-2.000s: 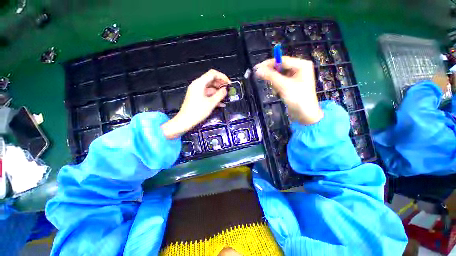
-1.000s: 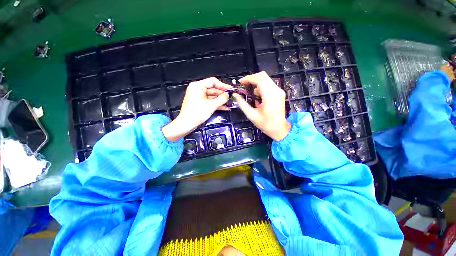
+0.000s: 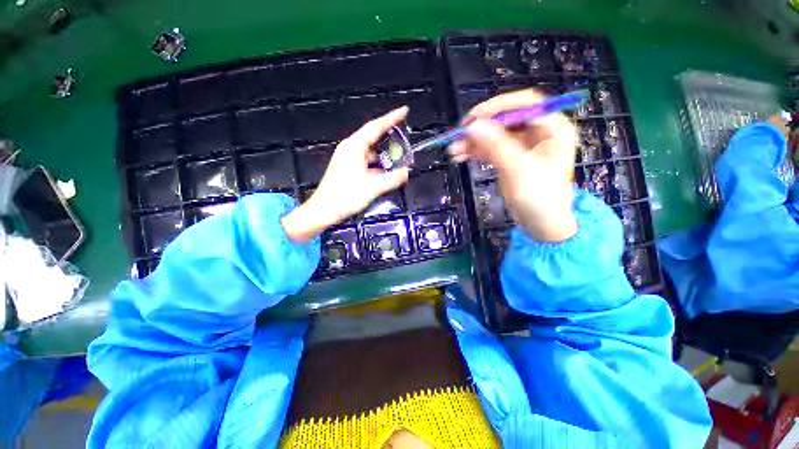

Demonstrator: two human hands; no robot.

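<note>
My left hand (image 3: 357,175) holds a small square module (image 3: 395,152) with a pale rim and greenish centre between thumb and fingers, above the left black tray (image 3: 263,137). My right hand (image 3: 526,158) holds a slim purple-blue pen-like tool (image 3: 526,111), slightly blurred; its thin pale tip points left, close to the module. Whether tip and module touch, I cannot tell. Modules sit in pockets at the left tray's near right corner. The right black tray (image 3: 632,167) holds irregular shiny components, partly hidden by my right hand.
Loose modules (image 3: 169,44) lie on the green mat beyond the left tray. A dark rectangle (image 3: 48,213) and crumpled white material (image 3: 39,279) lie at the left. A ribbed clear tray (image 3: 731,123) and a neighbouring person's blue sleeve (image 3: 753,210) are at the right.
My right hand has moved away from the module to the right, and the pen-like tool now shows, pointing left. My left hand has opened out around the module, its index finger raised.
</note>
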